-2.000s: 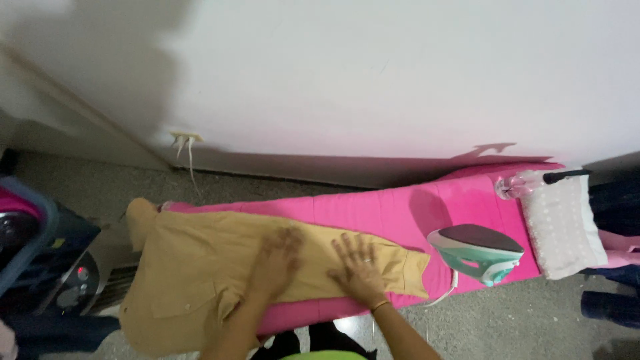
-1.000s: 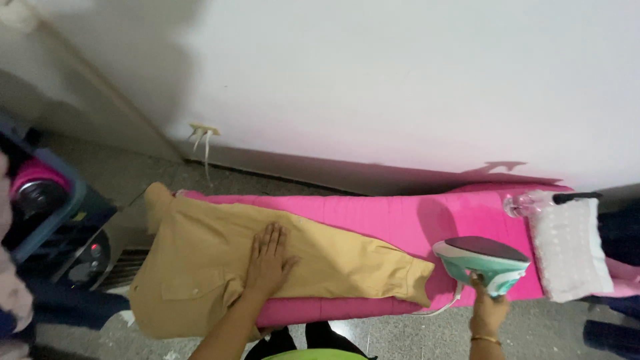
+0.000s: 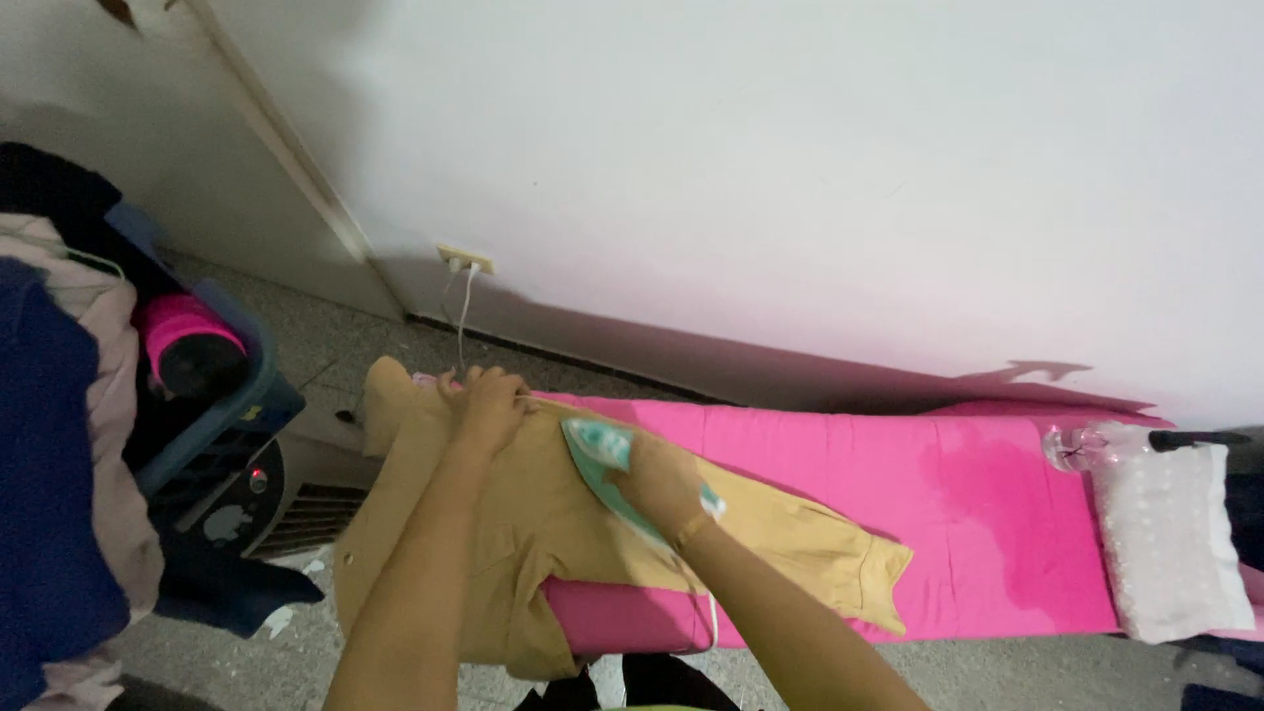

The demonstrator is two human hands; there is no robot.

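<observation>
A tan long-sleeved shirt (image 3: 494, 533) lies over a pink padded ironing board (image 3: 849, 444), its sleeve stretched toward the right. My right hand (image 3: 664, 482) grips the handle of a green and white clothes iron (image 3: 602, 464), which rests on the upper part of the sleeve with its tip toward the upper left. My left hand (image 3: 491, 400) is on the shirt near the board's far edge, left of the iron, its fingers bent at the fabric; whether they pinch it I cannot tell. Part of the iron's white cord (image 3: 713, 620) hangs near the board's front edge.
A folded white cloth (image 3: 1170, 543) and a clear bottle (image 3: 1076, 447) with a black part lie at the board's right end. Behind is a wall with a socket (image 3: 465, 260) and plugged cords. On the left stand a blue basket (image 3: 262, 395) and heaped clothes (image 3: 59, 444).
My right hand has carried the iron left from the board's right part onto the sleeve. My left hand has moved from the sleeve's middle to the shirt's far edge. The view has shifted left.
</observation>
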